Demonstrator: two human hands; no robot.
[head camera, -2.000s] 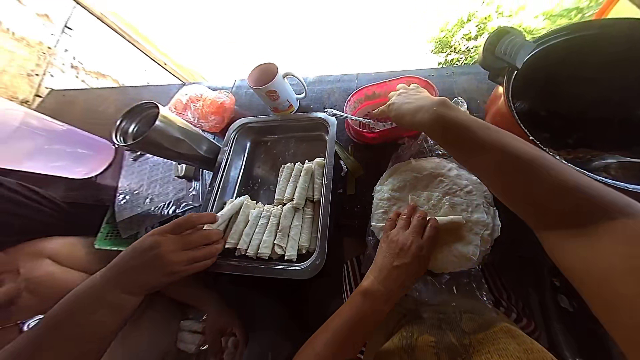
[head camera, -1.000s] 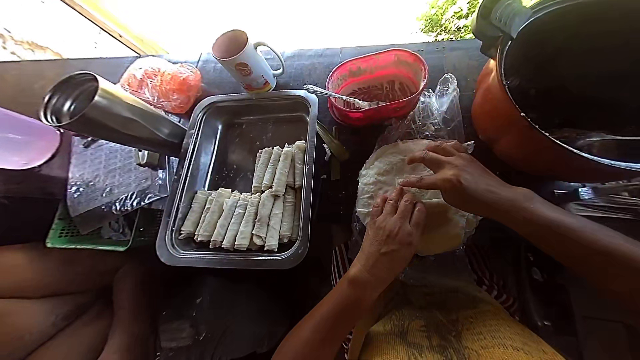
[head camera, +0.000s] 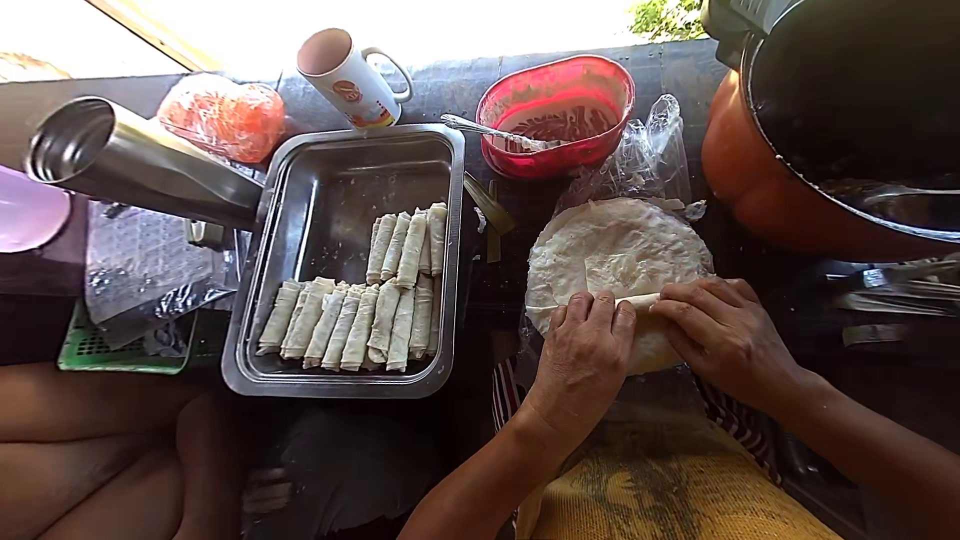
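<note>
A round stack of thin pale wrappers (head camera: 622, 240) lies on clear plastic in front of me. Across its near part is a slim rolled wrapper (head camera: 639, 301), with my left hand (head camera: 589, 349) pressing its left end and my right hand (head camera: 720, 334) fingering its right end. To the left stands a steel tray (head camera: 337, 386) with several finished rolls (head camera: 345, 326) in two groups, touching side by side. Beyond the stack is a red plastic bowl (head camera: 555, 154) of pasty stuff, a fork (head camera: 502, 135) resting over its rim.
A white mug (head camera: 360, 82), an orange bundle in plastic (head camera: 225, 116) and a tilted steel tumbler (head camera: 165, 161) are around the tray. At right stands a large orange pot (head camera: 757, 176). A green basket (head camera: 124, 360) and another person's bare leg (head camera: 82, 450) are at left.
My right hand has come from the red bowl down to the roll on the wrappers. The other person's hand, on a roll in the tray two seconds ago, is gone from there.
</note>
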